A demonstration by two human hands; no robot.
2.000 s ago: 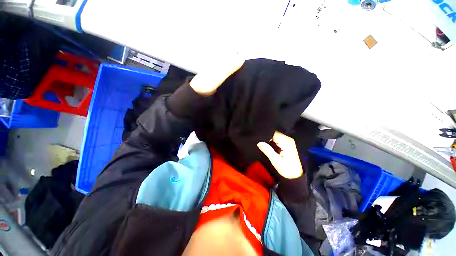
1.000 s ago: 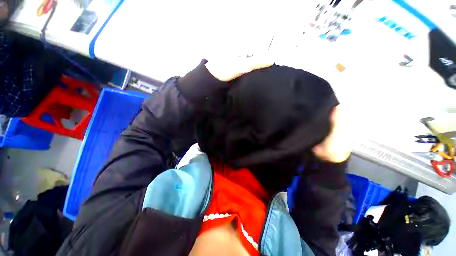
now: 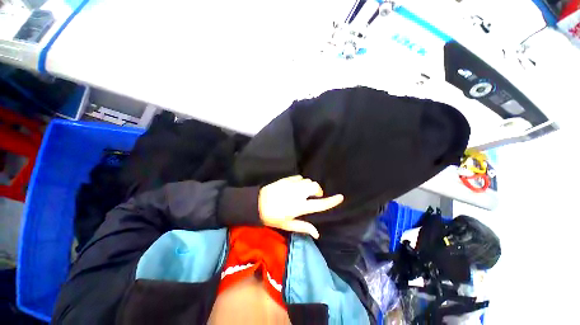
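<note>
A large black garment piece (image 3: 369, 146) is spread over my lap and the front edge of the white machine table, its far right part raised and rounded. My left hand (image 3: 299, 206) is on the near side of the cloth, index finger and thumb extended and apart, other fingers curled, with no visible grip on it. My right hand is not visible; the raised cloth covers the area on that side.
The white sewing machine head (image 3: 407, 44) stands beyond the cloth. Scissors with red and yellow handles (image 3: 474, 181) lie at right. A blue crate (image 3: 38, 222) with black cloth is at left. Black items (image 3: 439, 254) are at lower right.
My left hand has moved from the cloth's far left edge down to its near side. The cloth now extends farther right. My right hand has gone out of sight. The view has shifted right.
</note>
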